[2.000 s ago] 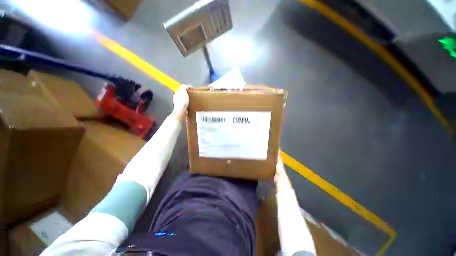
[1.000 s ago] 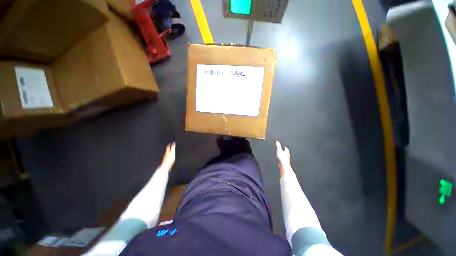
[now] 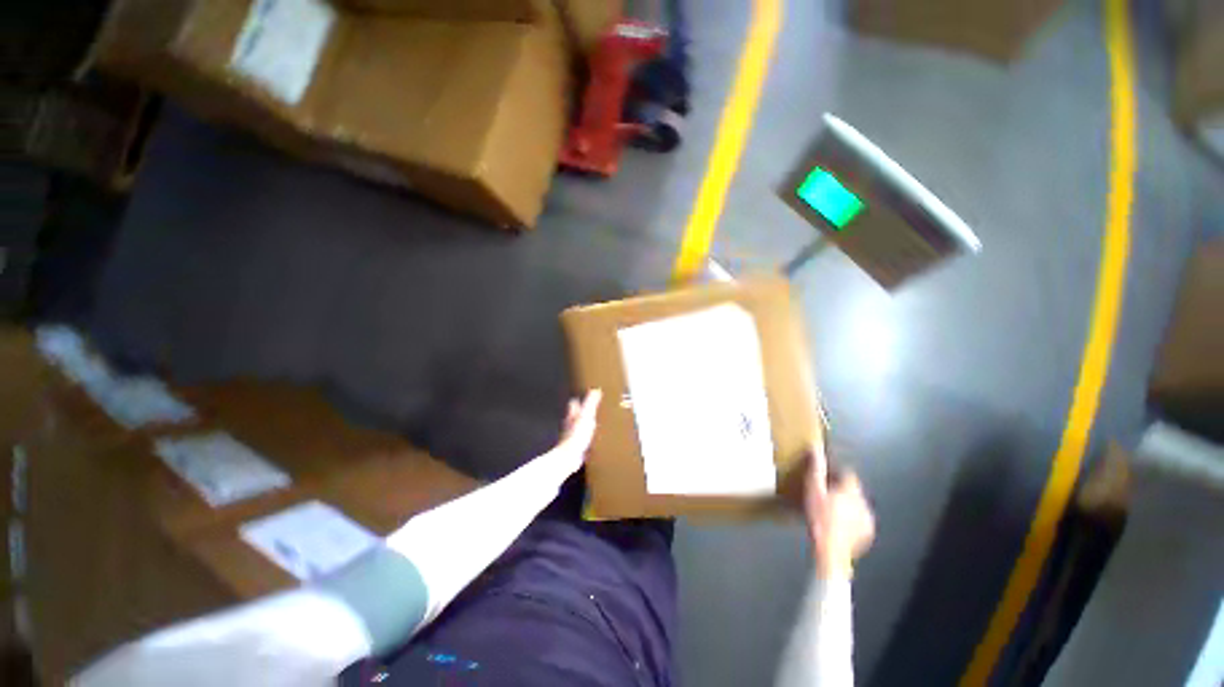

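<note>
A sealed brown carton (image 3: 597, 443) with a large white label (image 3: 698, 403) is tilted in front of me, between my two hands. My left hand (image 3: 580, 427) is on its left side. My right hand (image 3: 838, 517) is at its lower right edge, partly blurred. The scale indicator (image 3: 879, 208) stands on its thin post just beyond the carton, its display lit green. The scale plate cannot be made out.
Brown cartons (image 3: 416, 108) and a red pallet jack (image 3: 615, 101) are at the upper left. A stack of labelled cartons (image 3: 161, 523) is at the lower left. Yellow lines (image 3: 732, 141) cross the grey floor. A pale surface (image 3: 1154, 564) is at the right edge.
One second ago both hands were apart from the carton, open; now they are on its sides. The carton has turned, and the view has swung left, bringing the lower-left stack further into view.
</note>
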